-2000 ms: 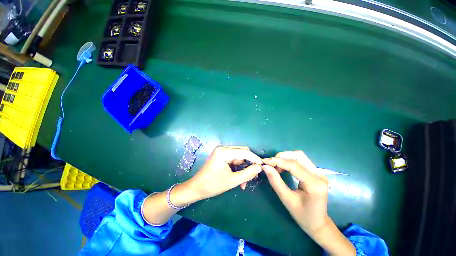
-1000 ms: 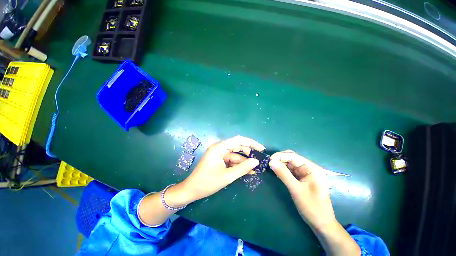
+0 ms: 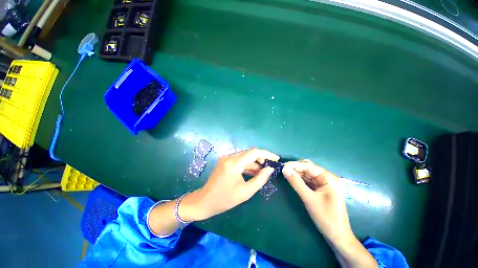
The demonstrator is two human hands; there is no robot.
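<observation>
My left hand (image 3: 228, 180) pinches a small black part (image 3: 273, 165) between thumb and fingers, at the lower middle. My right hand (image 3: 317, 191) touches the right end of the same part with thumb and forefinger. A dark speckled circuit board (image 3: 268, 190) lies just below the fingertips. Two more speckled boards (image 3: 199, 157) lie on the mat left of my left hand. Part of the black piece is hidden by my left fingers. A thin pale pointed tool (image 3: 356, 181) lies right of my right hand.
A blue bin (image 3: 121, 99) holds loose black parts. Behind it is a black tray (image 3: 148, 39) with units in pockets. A light blue cord (image 3: 62, 104) and yellow trays (image 3: 32, 99) are at left. Two small units (image 3: 415, 150) sit at right beside black ribbed material (image 3: 455, 199).
Since two seconds ago, the black part and a board below the hands have come into clearer view. Since one second ago, the part has tilted slightly in my fingers; the hands have barely moved.
</observation>
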